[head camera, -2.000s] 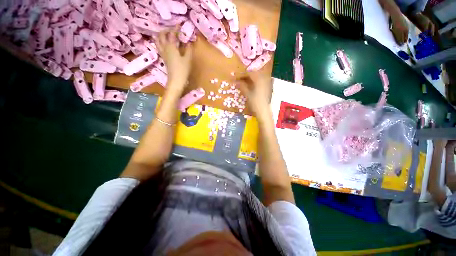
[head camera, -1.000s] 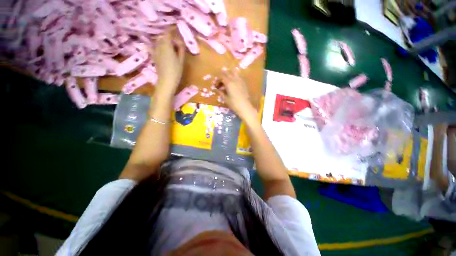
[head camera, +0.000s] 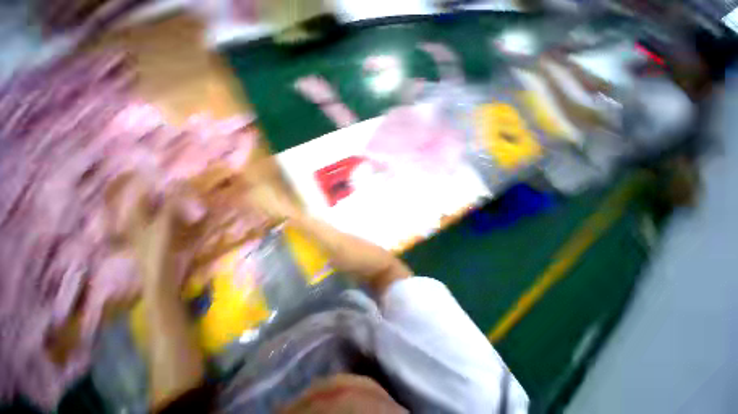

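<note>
The view is strongly blurred. A large heap of pink plastic housings [head camera: 61,202] fills the left side, over the brown board [head camera: 174,69]. My left hand [head camera: 146,212] is at the heap's near right part, smeared by blur; what it holds cannot be told. My right hand [head camera: 263,198] is over the board's right part, near the white printed sheet; its fingers are blurred and I cannot tell if they hold anything. The grey and yellow packaging sheet [head camera: 235,303] lies below and between my forearms. Single small inserts cannot be made out.
The white sheet with a red picture [head camera: 405,194] lies right of the board. A clear bag with pink parts [head camera: 417,137] sits on it. A few pink housings [head camera: 325,99] lie on the green surface [head camera: 271,101] beyond. A blurred person [head camera: 659,109] is at the far right.
The camera view has swung to the right and blurred, so the heap, sheets and bag appear further left. Both hands appear further left and lower in the picture.
</note>
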